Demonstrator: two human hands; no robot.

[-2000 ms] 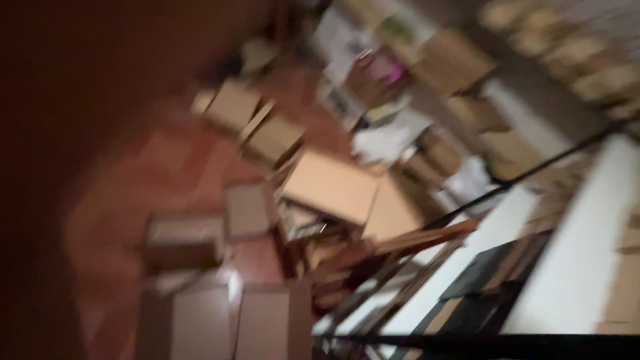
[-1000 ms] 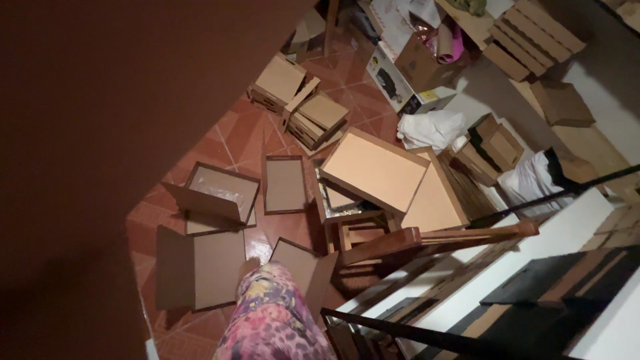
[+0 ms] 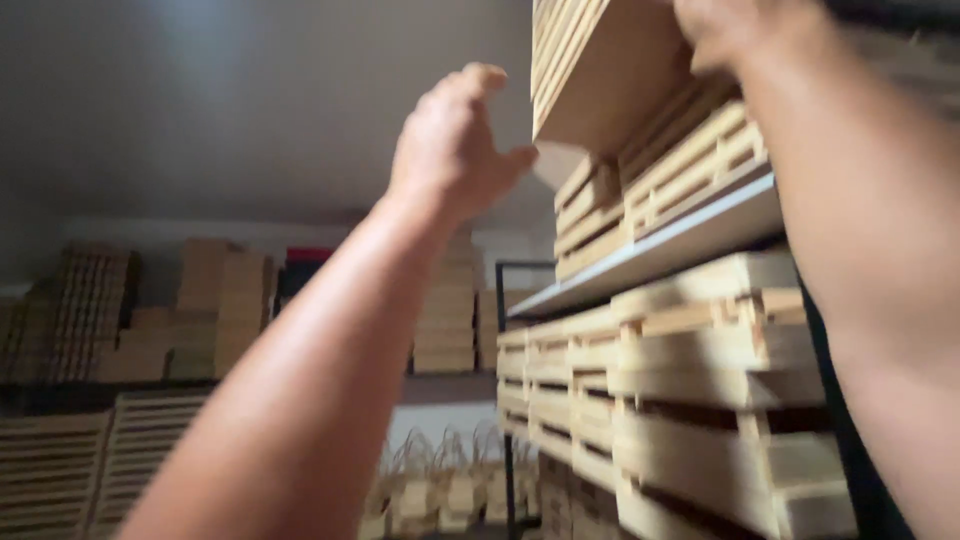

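Note:
My left hand (image 3: 454, 142) is raised at the centre with its fingers apart, holding nothing, just left of a stack of thin wooden pieces (image 3: 566, 56). At the top right my right hand (image 3: 731, 34) is blurred and partly cut off by the frame's edge; it is at the right side of that stack, and its grip cannot be made out. The stack is tilted above the top shelf (image 3: 660, 229), where wooden crates (image 3: 690, 176) are piled.
Below the top shelf stand stacked pale wooden crates (image 3: 675, 375) beside a black metal post (image 3: 844, 420). Cardboard boxes (image 3: 202, 300) line a far shelf at the left, above slatted wooden panels (image 3: 52, 465). Small baskets with handles (image 3: 450, 495) stand low at the back.
The view has swung up from the tiled floor with its open boxes to the high shelves. Both my hands are now in view, raised.

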